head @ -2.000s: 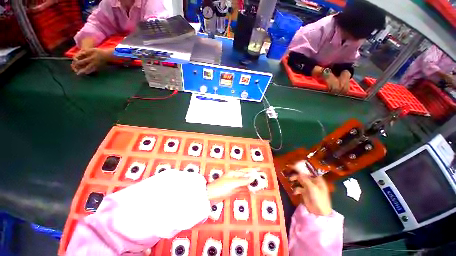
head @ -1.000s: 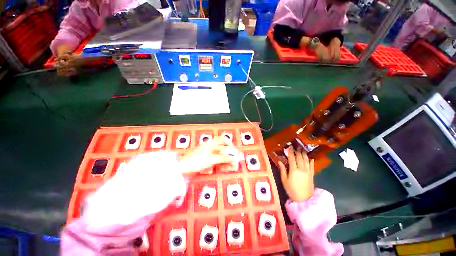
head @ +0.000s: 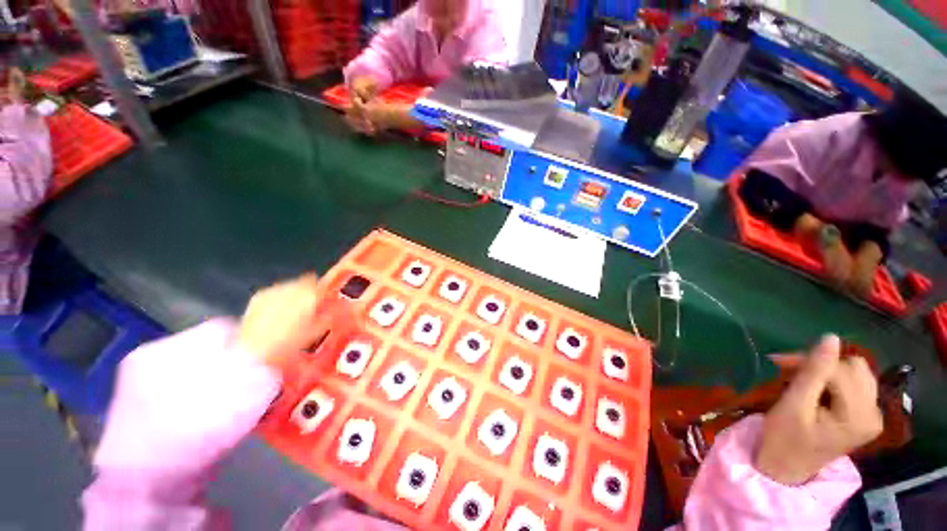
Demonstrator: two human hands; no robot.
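Observation:
The orange-red blister tray (head: pixel 421 356) lies tilted in front of me. Most pockets hold white watch bodies, back up, with round black centres; a dark watch body (head: pixel 355 286), screen up, is near its upper left. My left hand (head: pixel 282 319) is blurred over the tray's left edge; a dark piece shows beside its fingertips, and whether it is held is unclear. My right hand (head: pixel 826 410) is a fist over the orange-brown clamp fixture (head: pixel 680 436). A reddish tip, apparently the clamp handle (head: pixel 786 360), sticks out left of it. The fist hides much of the fixture.
A blue control box (head: pixel 592 202), a grey box (head: pixel 475 164) and white paper (head: pixel 550 249) with a pen stand beyond the tray. A thin cable (head: pixel 670 285) loops near the fixture. A monitor (head: pixel 909 503) is cut off lower right. Two people in pink sit opposite.
The view has swung left. My left hand has moved from the tray's right part to its left edge. My right hand has gone from flat on the fixture to a raised fist.

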